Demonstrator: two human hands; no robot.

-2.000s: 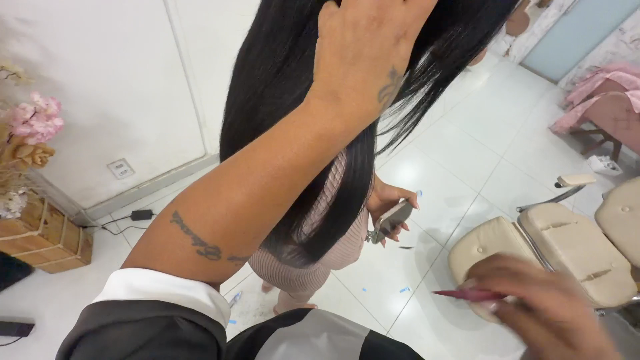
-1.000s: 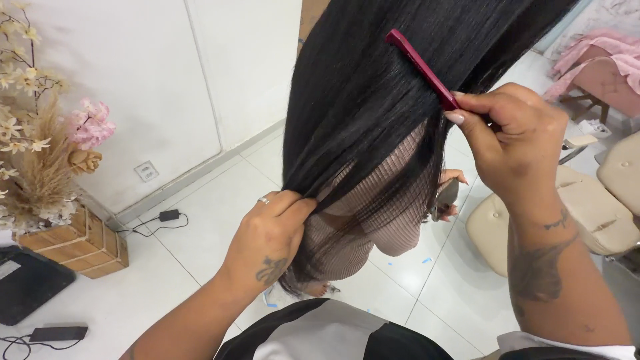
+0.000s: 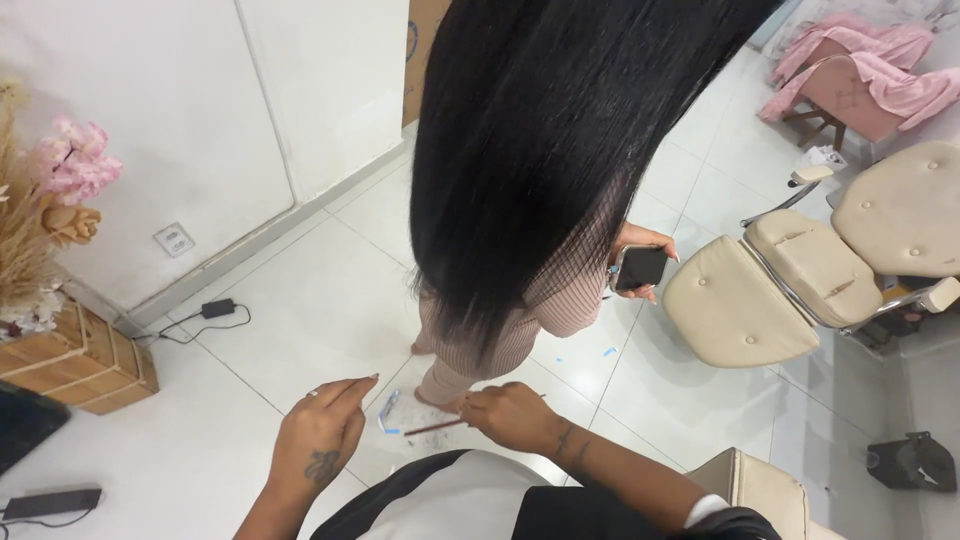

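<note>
Long straight black hair hangs down the back of a person in a ribbed pinkish outfit, who stands facing away and holds a phone at the right side. My right hand is closed on a dark red comb, low and just below the hair ends, clear of them. My left hand, with a ring and a wrist tattoo, is raised to the left of it, fingers together and extended, holding nothing and not touching the hair.
A cream salon chair stands at the right, a pink chair with pink cloth behind it. Dark bin at lower right. Wooden crate with artificial flowers, and power adapters with cables on the floor, at left. Blue scraps lie near the person's feet.
My left hand has let go of the hair and moved away from it. My right hand has brought the comb down from the hair to below its ends. The hair now hangs together.
</note>
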